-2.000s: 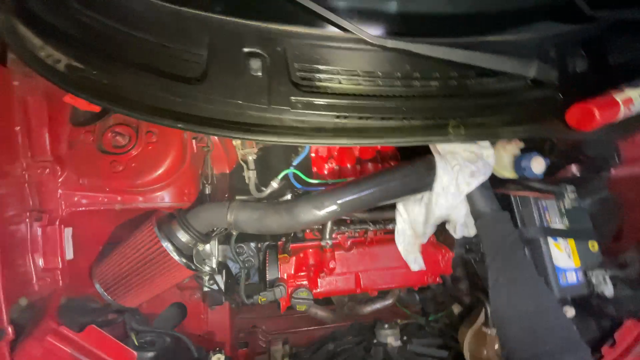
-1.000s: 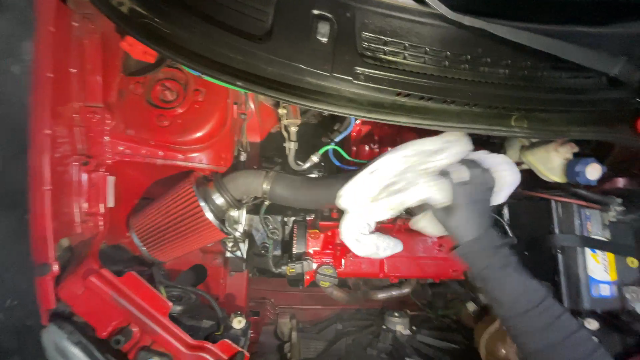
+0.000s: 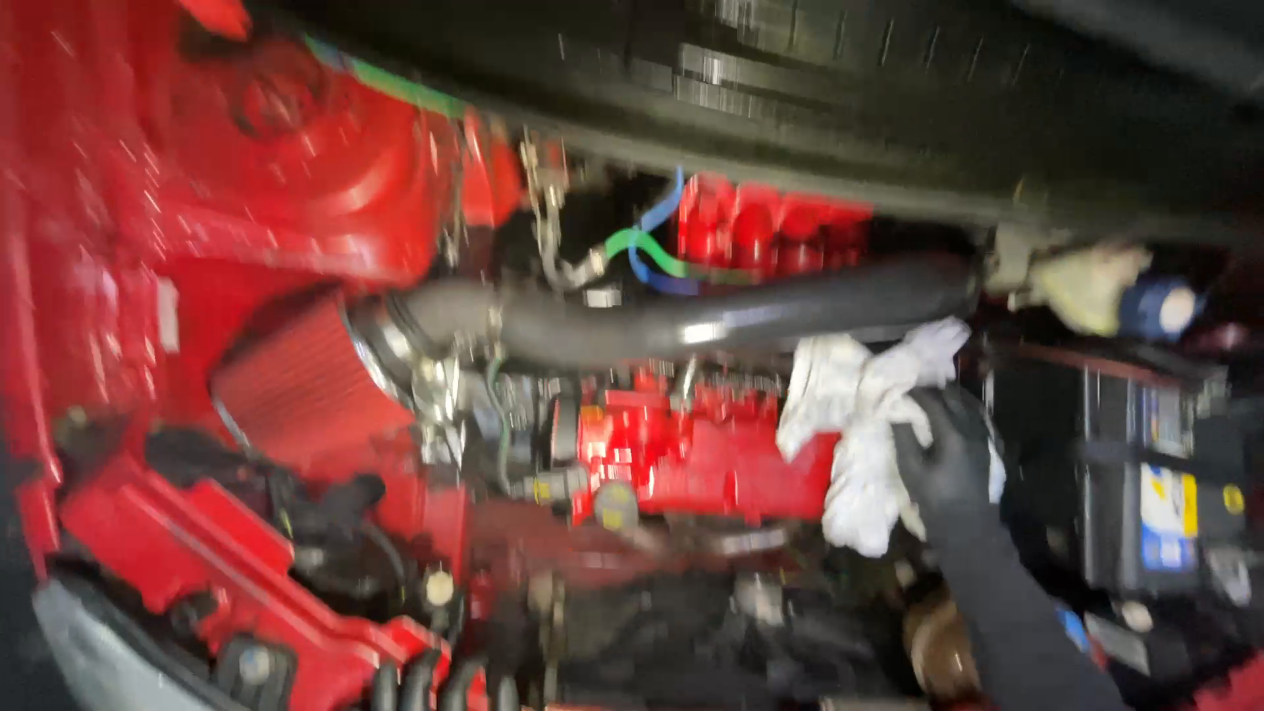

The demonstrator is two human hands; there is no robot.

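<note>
My right hand [image 3: 943,439], in a black glove with a dark sleeve, grips a bunched white cloth [image 3: 869,434]. The cloth hangs over the right end of the red engine cover [image 3: 711,459], just below the black intake pipe [image 3: 790,306]. That pipe runs left to a red cone air filter [image 3: 316,380]. Four dark, finger-like shapes at the bottom edge look like the gloved fingers of my left hand [image 3: 444,686], beside the red front panel. The rest of that hand is out of view, and blur hides whether it holds anything.
The car battery [image 3: 1136,484] stands right of my right hand, below a reservoir with a blue cap [image 3: 1160,308]. A black cowl [image 3: 889,118] spans the top. Green and blue hoses [image 3: 647,252] curve behind the pipe. A headlight [image 3: 109,642] sits at lower left.
The white cloth was on the intake pipe two seconds ago; it is now below it, still in my right hand. Finger-like shapes have appeared at the bottom edge. The view has shifted and blurred.
</note>
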